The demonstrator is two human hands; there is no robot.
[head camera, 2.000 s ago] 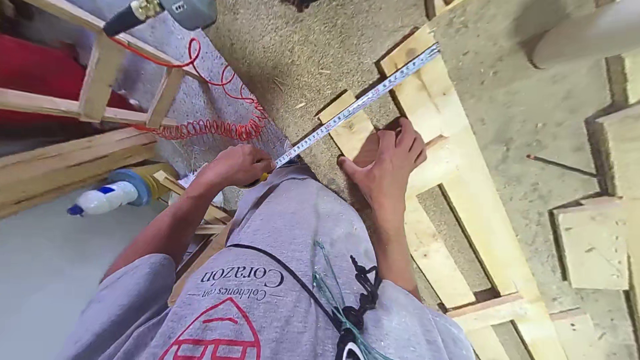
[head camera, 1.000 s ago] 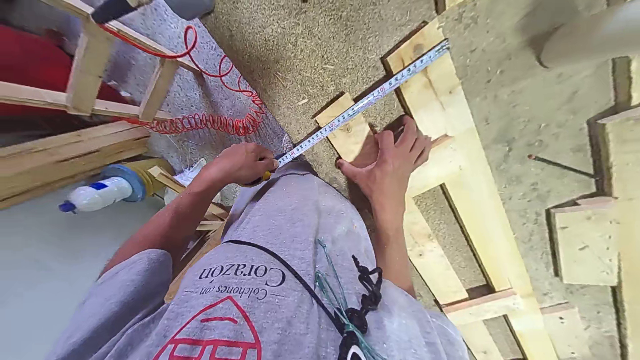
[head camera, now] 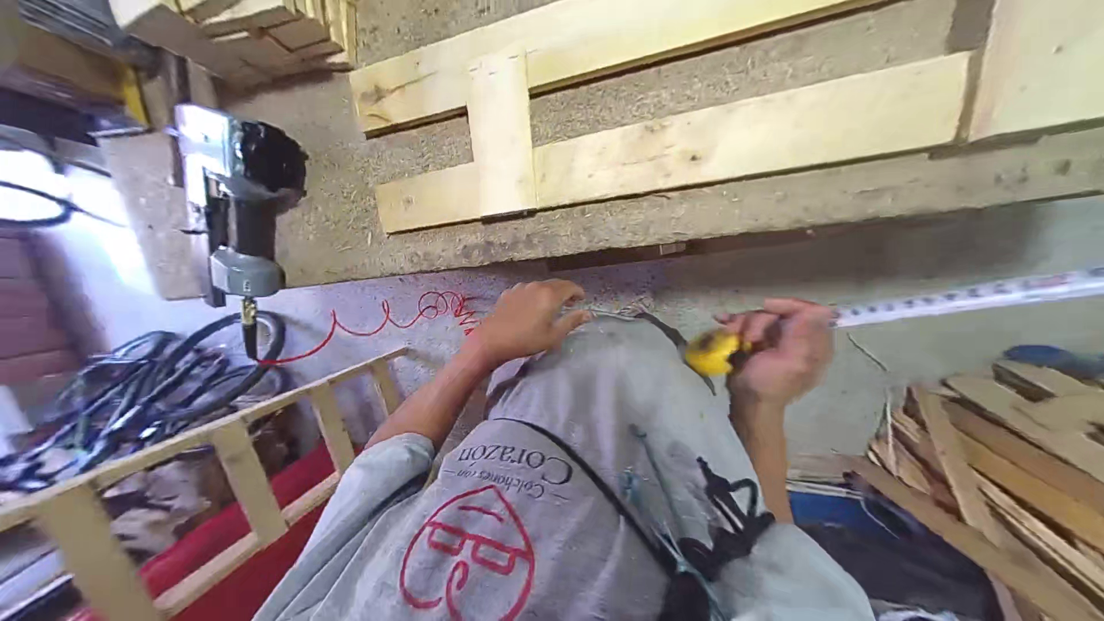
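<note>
In the head view my right hand grips a tape measure, its yellow case on the left side of the fingers. The metal blade extends to the right edge of the view. My left hand is in front of my waist, fingers curved and apart, with nothing seen in it. Beyond both hands, a flat frame of pale wooden boards lies on the workbench. A pneumatic nailer stands at the bench's left end, joined to a coiled red air hose.
A wooden slatted frame stands at lower left beside a tangle of dark hoses. Scrap boards are piled at lower right. Stacked wood blocks sit at the upper left. The bench's front edge runs across the view.
My right hand has left the boards and now holds the tape measure, which my left hand held before. The blade no longer lies across the boards. The view has swung widely.
</note>
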